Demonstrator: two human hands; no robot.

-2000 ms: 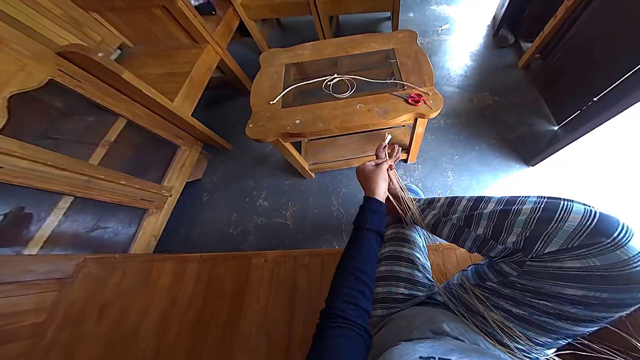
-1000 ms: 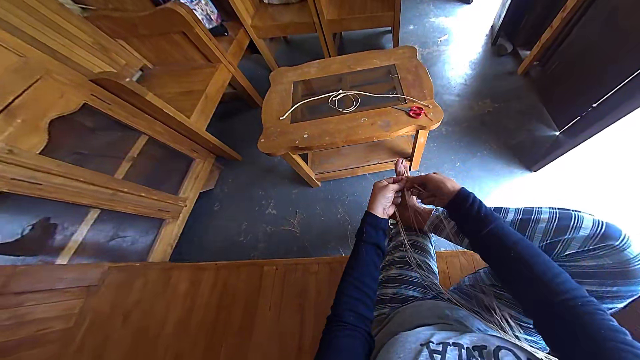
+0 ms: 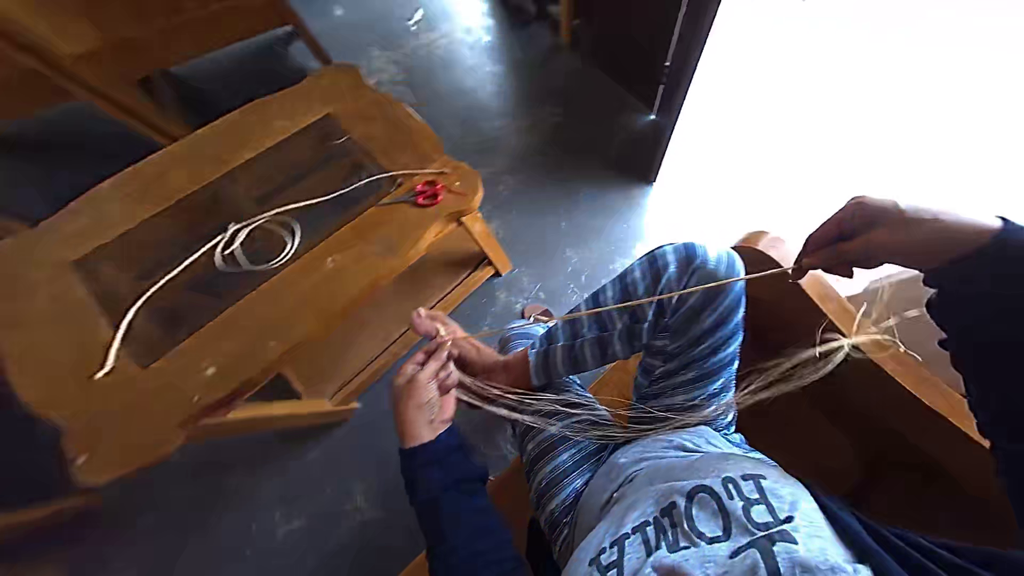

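Observation:
Pale plant-fibre strands (image 3: 552, 412) run from my left hand (image 3: 428, 388) across my lap to a loose tuft at the right. My left hand pinches their gathered end near my bare foot (image 3: 480, 360). Out to the right, my right hand (image 3: 860, 236) grips one strand (image 3: 664, 298), stretched straight between the two hands. On the wooden coffee table (image 3: 320, 320) lie a pale cord with a coil (image 3: 260, 244) and red-handled scissors (image 3: 428, 194). Whether the strands are knotted at my left fingers cannot be told.
The table's shelf and legs stand left of my feet. Wooden furniture (image 3: 240, 76) is behind the table. A wooden armrest (image 3: 896, 352) is by my right side, and a dark door (image 3: 640, 72) stands beside a bright opening.
My right hand has moved from beside my left hand out to the right, drawing one strand straight. The view has turned strongly.

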